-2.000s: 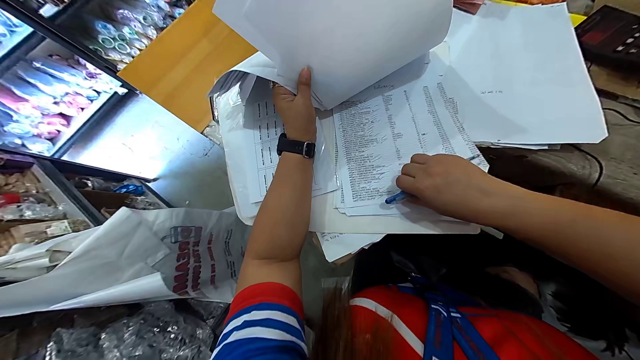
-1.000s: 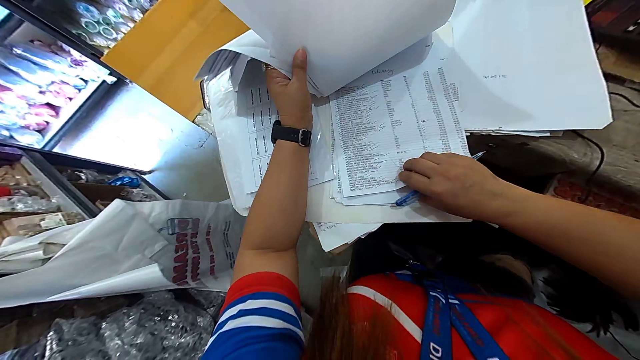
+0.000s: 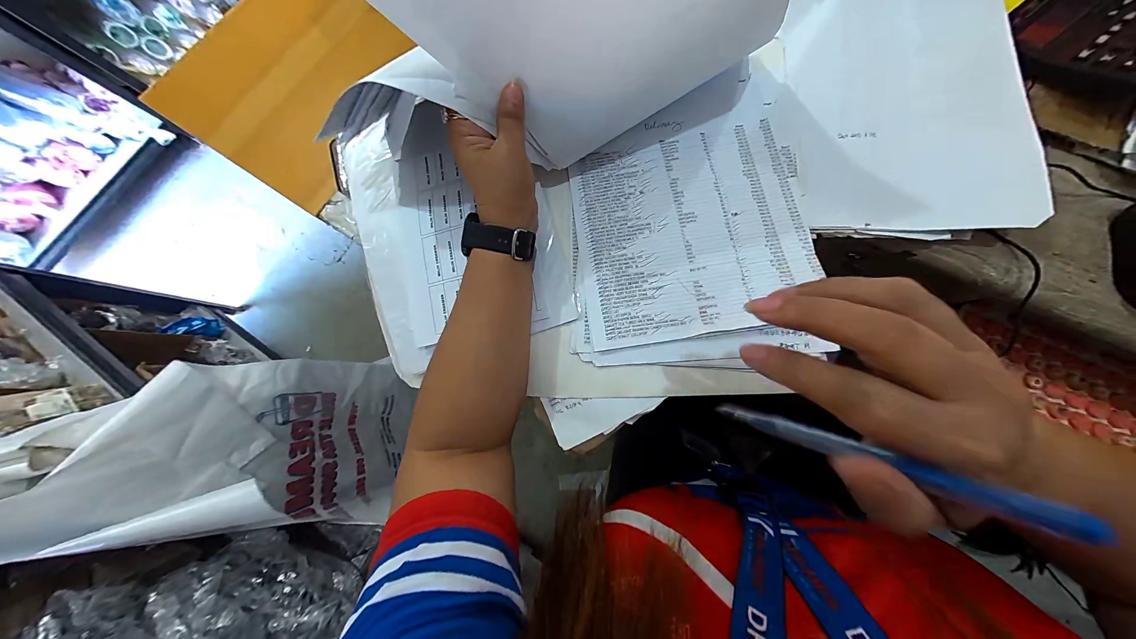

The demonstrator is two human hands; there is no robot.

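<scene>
My left hand (image 3: 497, 160), with a black watch on its wrist, grips a lifted bundle of white paper sheets (image 3: 612, 62); its fingers are partly hidden under them. Below the raised sheets lies a stack of printed lists (image 3: 683, 240) with rows of text and pen marks, beside a sheet with a printed grid (image 3: 439, 240). My right hand (image 3: 905, 373) is raised over the lower right corner of the lists, holding a blue pen (image 3: 923, 470) between thumb and fingers. The pen points left and is off the paper.
A yellow-brown board or folder (image 3: 275, 80) lies at the upper left. More white sheets (image 3: 914, 115) are on the right, near a black cable (image 3: 1029, 266). A printed white plastic bag (image 3: 204, 444) and clear plastic wrapping (image 3: 222, 595) lie at the lower left, below a lit display case (image 3: 71, 151).
My right hand has risen off the papers, with the pen now held clear of them. My left hand still grips the raised sheets.
</scene>
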